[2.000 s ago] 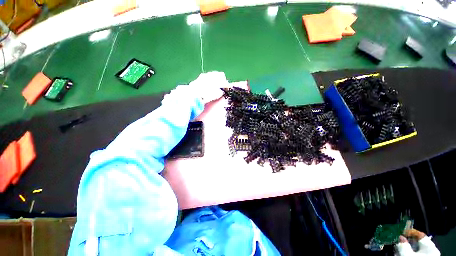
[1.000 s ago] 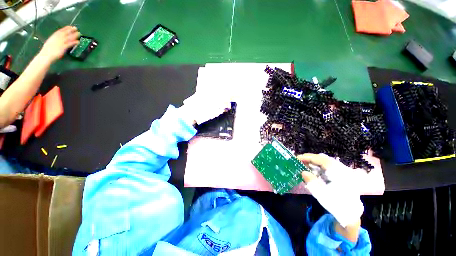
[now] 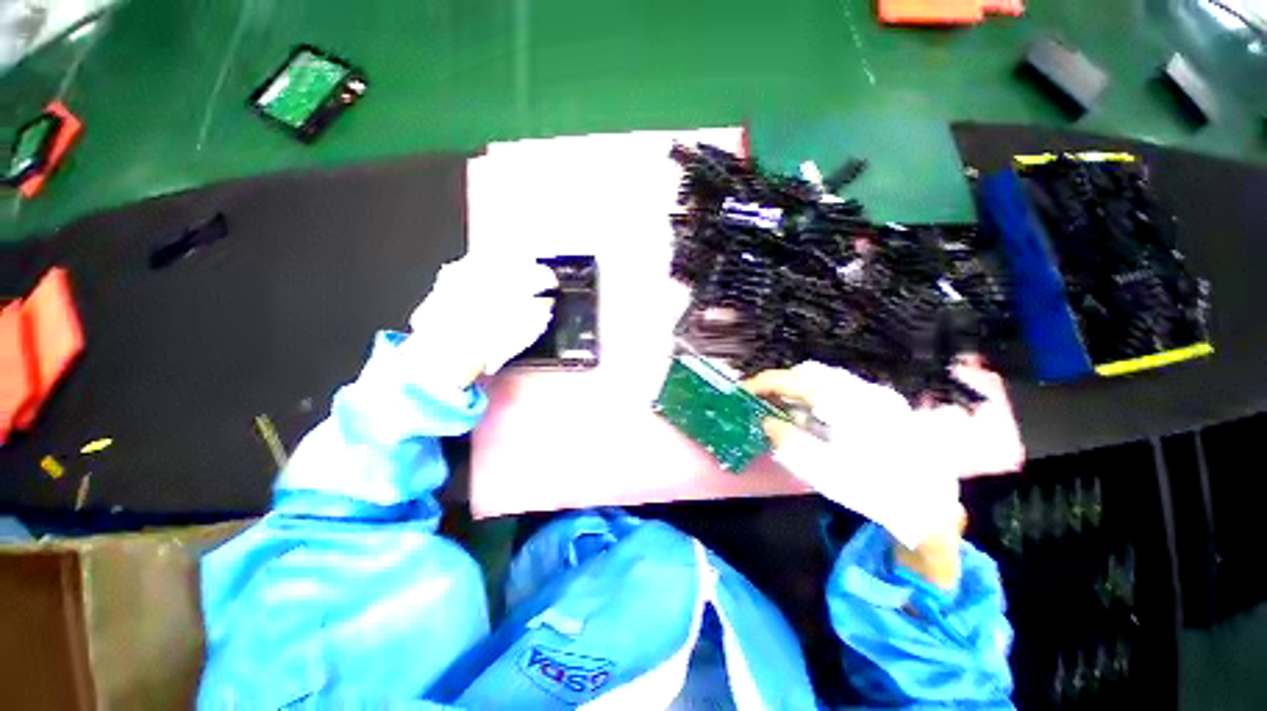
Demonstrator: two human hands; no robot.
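Note:
A black plastic housing (image 3: 575, 331) lies on the pink work sheet (image 3: 556, 458). My left hand (image 3: 484, 317), in a white glove, is at the housing's left side, with its fingers on the housing. My right hand (image 3: 868, 445), gloved with bare fingertips, holds a green circuit board (image 3: 713, 414) by its right side, tilted above the sheet, to the right of the housing. A heap of black toothed plastic strips (image 3: 848, 278) lies on the sheet's right part, behind my right hand.
Blue and yellow parts box (image 3: 1035, 278) full of toothed strips at right. Black board bin (image 3: 1098, 583) lower right. Green belt (image 3: 667, 70) behind, bearing a boarded housing (image 3: 306, 95) and black blocks (image 3: 1063, 75). Orange foam pads (image 3: 39, 347) at left. Cardboard carton (image 3: 153, 597) lower left.
My right hand has come from the board bin to the sheet with the circuit board. My left hand has come back from the sheet's far edge to the housing. The neighbour's hand has left view.

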